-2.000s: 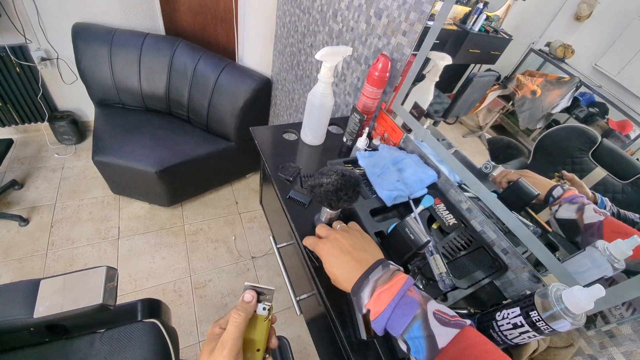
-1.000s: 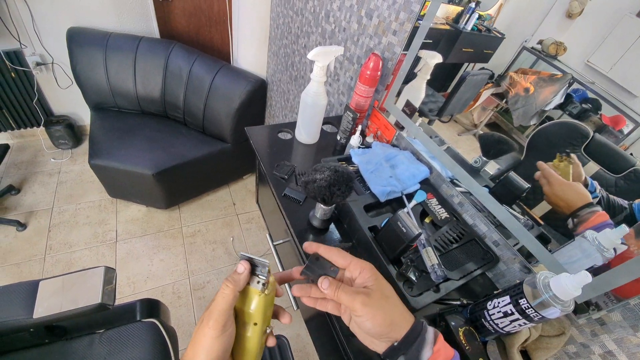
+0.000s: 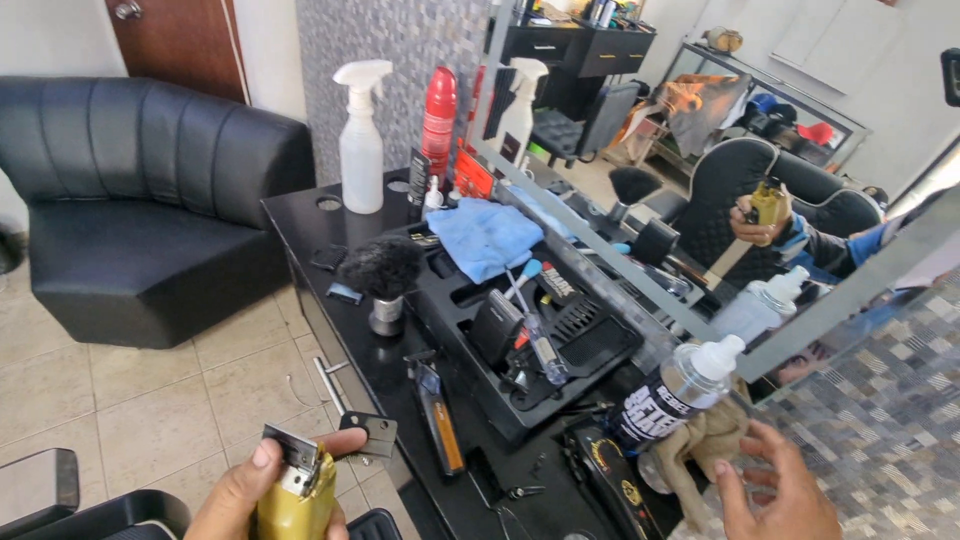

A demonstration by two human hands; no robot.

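Observation:
My left hand (image 3: pixel 240 484) is closed around a yellow-gold hair clipper (image 3: pixel 296 502), its metal blade (image 3: pixel 291 448) facing up under my thumb. A dark flat metal plate with holes (image 3: pixel 370 433) rests against my left index finger. My right hand (image 3: pixel 780 484), fingers spread and holding nothing, is at the lower right beside a beige cloth (image 3: pixel 701 450) and an aftershave bottle (image 3: pixel 671 394). A black clipper (image 3: pixel 615 476) lies left of that bottle. Between my hands, a trimmer with an orange-brown body (image 3: pixel 437 416) lies on the black counter (image 3: pixel 375 360).
A black organizer tray (image 3: pixel 517 416) holds tools and a blue cloth (image 3: pixel 486 238). Near it stand a round black brush (image 3: pixel 384 274), a white spray bottle (image 3: pixel 361 150) and a red can (image 3: pixel 439 120). A mirror (image 3: pixel 675 187) runs along the right; a black sofa (image 3: pixel 150 225) stands left.
My right hand has moved away from the clipper toward the right, beside the cloth and bottle. The dark piece it held one second ago is no longer in it. The view has come closer to the counter.

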